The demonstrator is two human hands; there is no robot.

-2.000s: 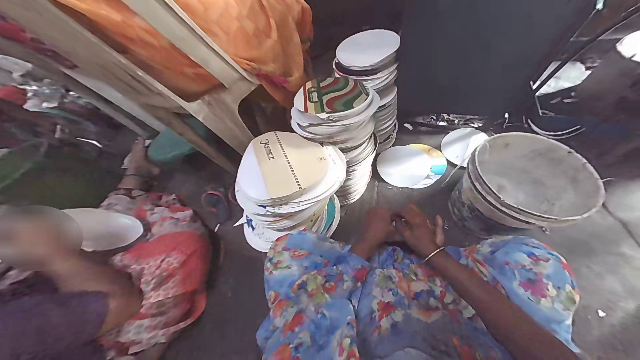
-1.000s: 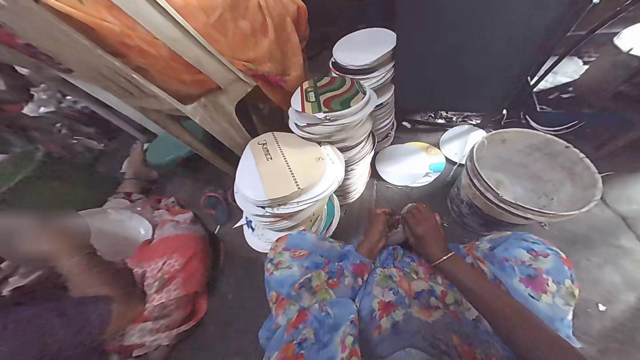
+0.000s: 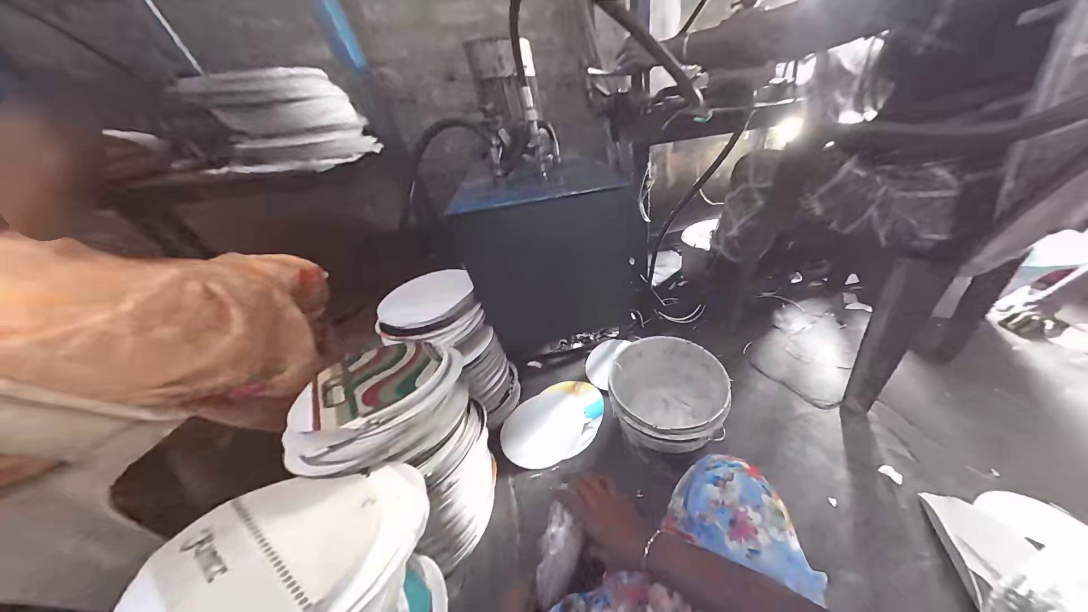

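Note:
My right hand [image 3: 605,510], blurred and with a bracelet at the wrist, is low in the centre beside a crumpled translucent plastic bag [image 3: 558,548]. Whether its fingers grip the bag is unclear. A blurred patch of skin at the bottom edge may be my left hand, mostly cut off. Left of my hands stand tall stacks of round sheets: one topped by a cream printed disc [image 3: 280,544], one by a striped disc [image 3: 382,382], one by a white disc [image 3: 427,297]. White discs [image 3: 540,429] lie on the floor beyond my right hand, beside a grey plastic bucket [image 3: 670,387].
A dark metal cabinet [image 3: 544,263] with hoses and fittings on top stands behind the stacks. A person in orange cloth [image 3: 153,319] sits on a plastic chair at the left. A table leg [image 3: 892,331] and white sheets [image 3: 1003,535] are at the right.
The view has swung up and to the right. The two hands were together over the floral cloth; now the right hand is apart, with the plastic bag beside it.

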